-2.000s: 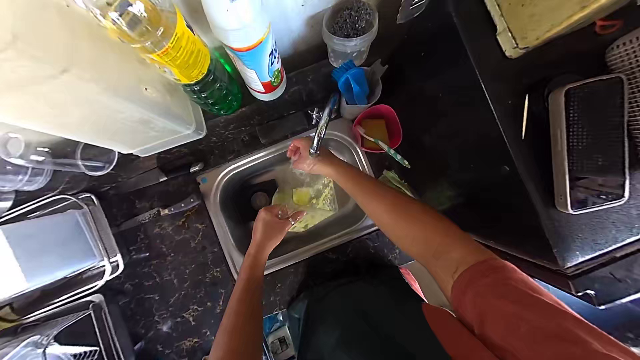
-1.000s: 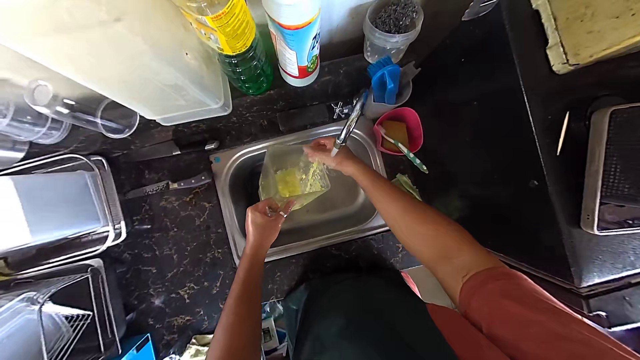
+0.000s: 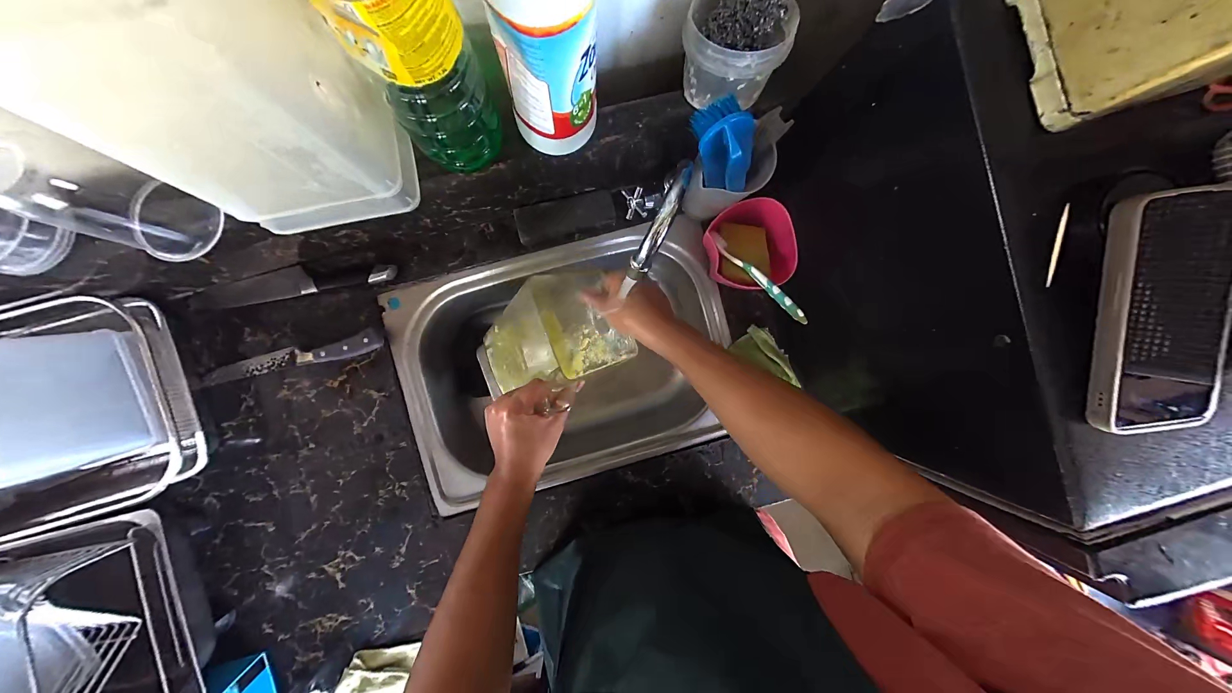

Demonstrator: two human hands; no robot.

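Observation:
Over the stainless steel sink [image 3: 568, 472], my left hand [image 3: 527, 423] grips the near edge of a clear plastic container [image 3: 525, 332], which is tilted and has yellowish residue and small bits inside. My right hand [image 3: 630, 306] is at the container's right side, under the chrome faucet [image 3: 659, 226]; its fingers are blurred, and whether they grip the container is unclear. Some water seems to come from the spout.
Right of the faucet are a pink cup [image 3: 784, 241] with a sponge and toothbrush, and a blue brush [image 3: 727, 149] in a holder. Knives [image 3: 342, 348] lie left of the sink, near wire racks [image 3: 188, 423]. Bottles [image 3: 553, 87] stand behind. A green cloth [image 3: 765, 356] lies at right.
The container has been tilted differently between my hands, its inside now turned more to the right. My left hand stays at its near edge. The view has moved closer to the sink.

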